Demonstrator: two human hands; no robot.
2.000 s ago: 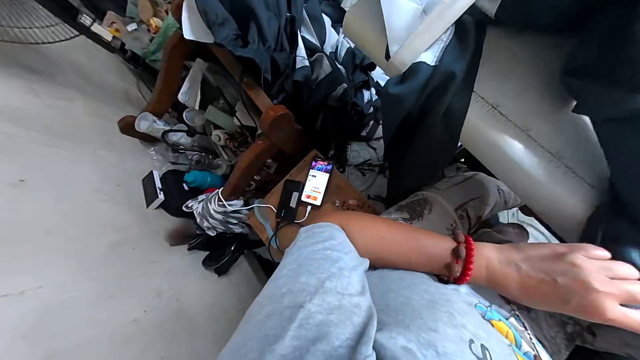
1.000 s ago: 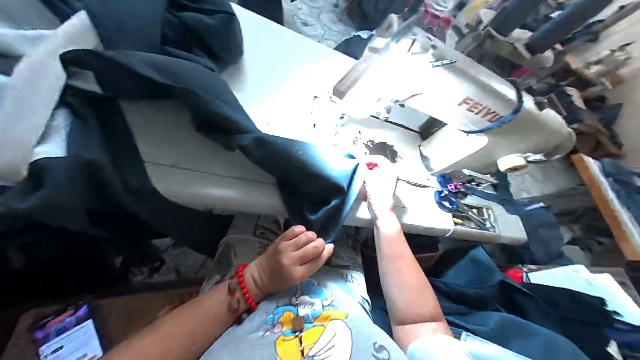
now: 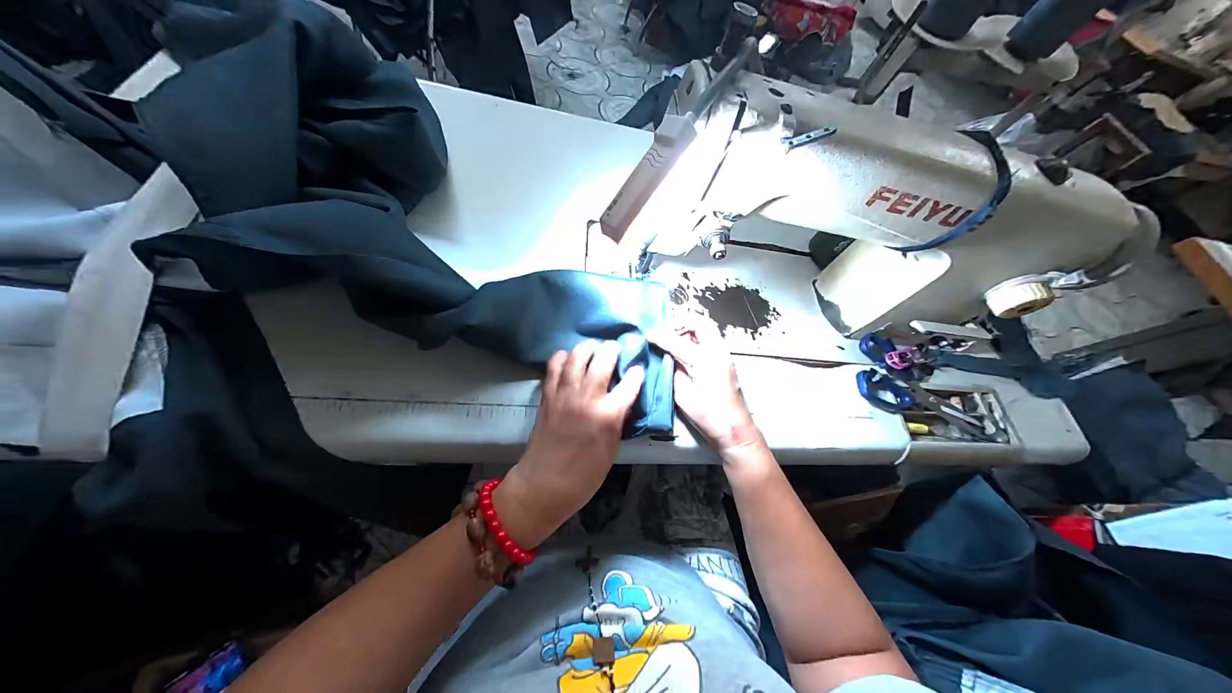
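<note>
Dark blue fabric [image 3: 539, 313] runs from a heap at the left across the white table to the needle area of a Feiyu sewing machine [image 3: 866, 173]. My left hand [image 3: 577, 414], with red beads at the wrist, lies on the fabric near the front edge, its fingers bent over a folded part. Just right of it, my right hand [image 3: 707, 385] is at the fabric's edge, fingertips against the cloth; whether they pinch it is hard to tell in the glare. The presser foot [image 3: 643, 262] is just beyond the fabric's far edge.
Scissors with blue handles [image 3: 885, 388] and small tools lie in a tray [image 3: 1001, 423] at the table's right. More dark fabric [image 3: 1011, 587] is heaped at the lower right. A phone [image 3: 207, 669] shows at the lower left. White strips [image 3: 96, 318] lie over the left heap.
The view has swung from the floor and phone to the machine. My left hand has moved up from near the table's front edge onto the fabric, beside my right hand.
</note>
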